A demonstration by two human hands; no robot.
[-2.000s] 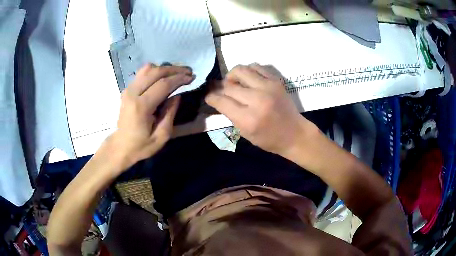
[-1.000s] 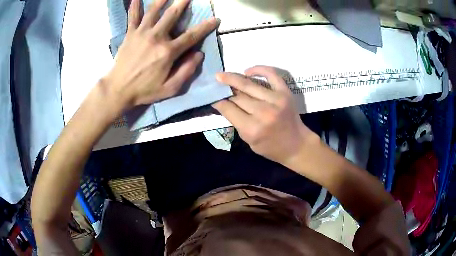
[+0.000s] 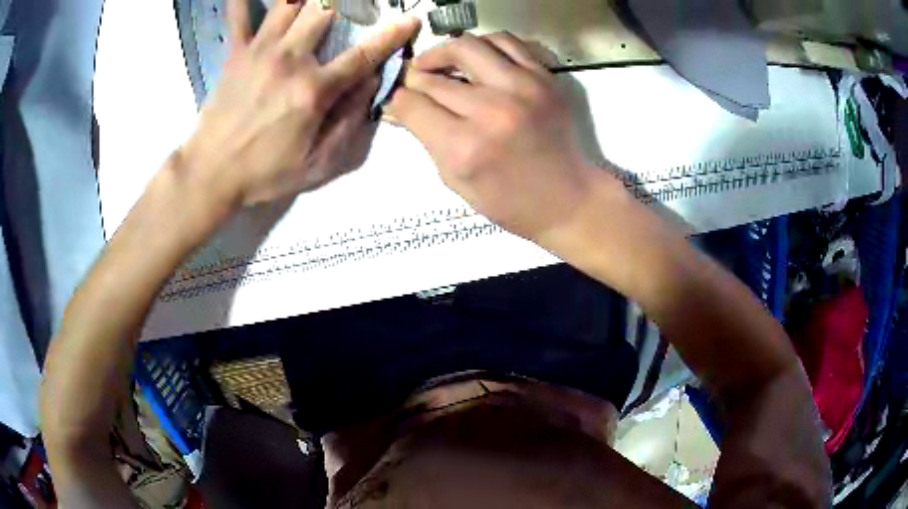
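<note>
The light grey panel (image 3: 389,84) shows only as a small piece between my hands near the top edge, with a dark edge beside it. My left hand (image 3: 289,104) lies over the cloth, fingers spread and pointing to the top edge. My right hand (image 3: 488,124) pinches the cloth's right edge with thumb and fingertips. A small knurled metal knob (image 3: 454,17) of the machine is just above my right fingers. Most of the panel is hidden under my left hand or cut off by the top edge.
Large light grey pieces (image 3: 50,159) hang at the left. A grey pointed flap (image 3: 702,60) lies on the machine bed at the top right. Black scale marks run along the white table (image 3: 348,273). Blue baskets (image 3: 762,268) stand below the table, one with red cloth (image 3: 838,363).
Both hands and the grey panel have moved up, toward the machine. The panel's lower end has left the table's front edge, and the scale marks there now show. The knurled knob has come into view.
</note>
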